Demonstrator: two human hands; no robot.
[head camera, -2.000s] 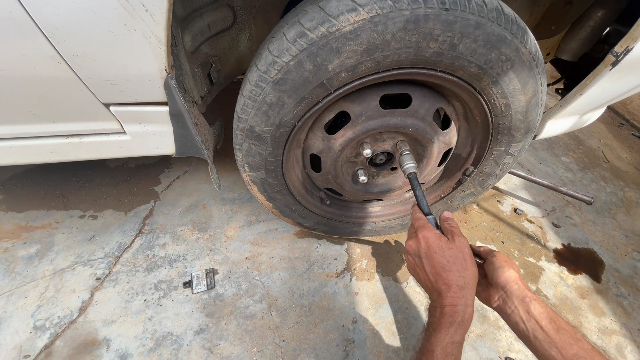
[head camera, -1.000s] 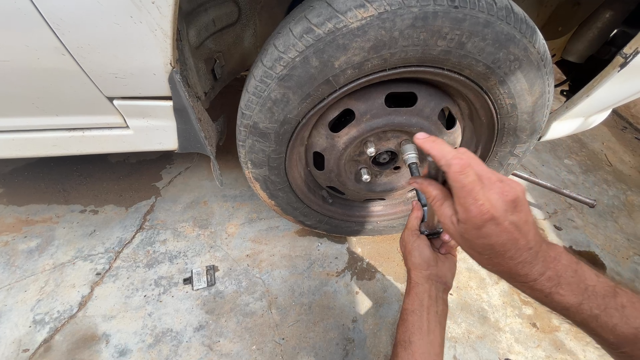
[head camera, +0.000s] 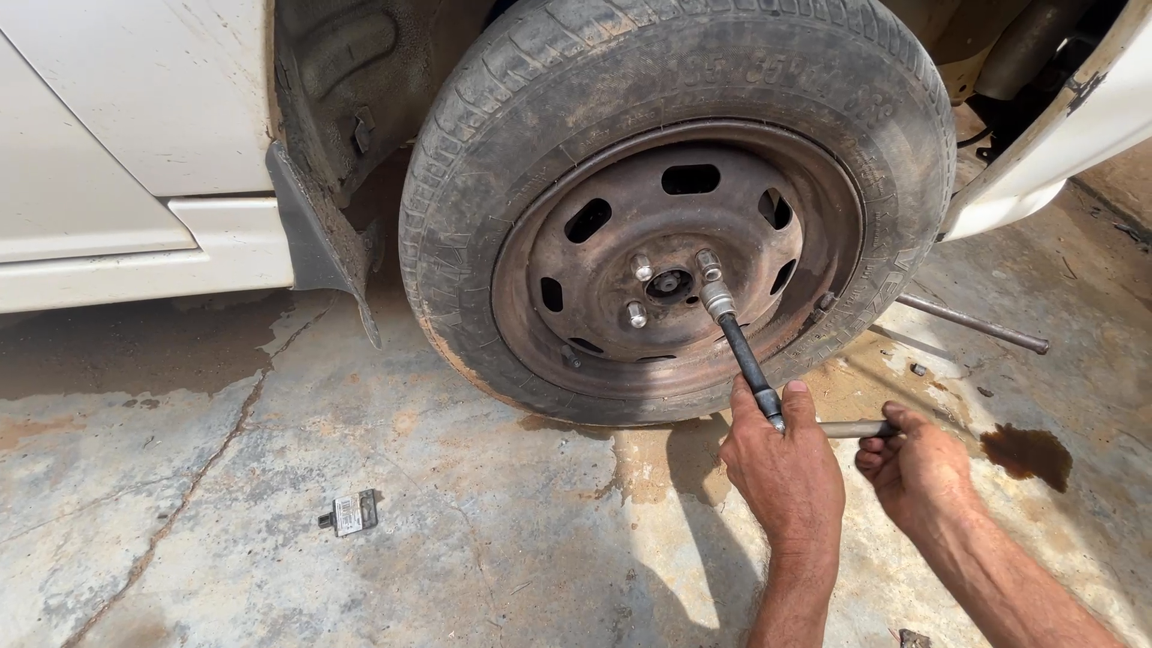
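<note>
A tyre (head camera: 468, 225) on a rusty steel wheel rim (head camera: 585, 270) is mounted on a white car. Three lug nuts show, at upper left (head camera: 642, 266), lower left (head camera: 636, 314) and upper right (head camera: 709, 265) of the hub centre (head camera: 670, 285). A socket (head camera: 717, 300) on a dark extension bar (head camera: 745, 355) sits at the lower right position; the fastener under it is hidden. My left hand (head camera: 787, 468) grips the near end of the extension, where a metal handle bar (head camera: 850, 429) meets it. My right hand (head camera: 913, 463) holds that handle's right end with its fingertips.
The white car's body (head camera: 117, 234) and a dark mud flap (head camera: 315, 234) are left of the wheel. A metal bar (head camera: 976, 324) projects at the tyre's right. On the cracked concrete (head camera: 378, 432) lie a small labelled part (head camera: 349, 513) and a dark oily stain (head camera: 1026, 454).
The socket has moved from the upper right position to the lower right one, leaving a lug nut in sight. My right hand has moved from near the socket down to the handle's end.
</note>
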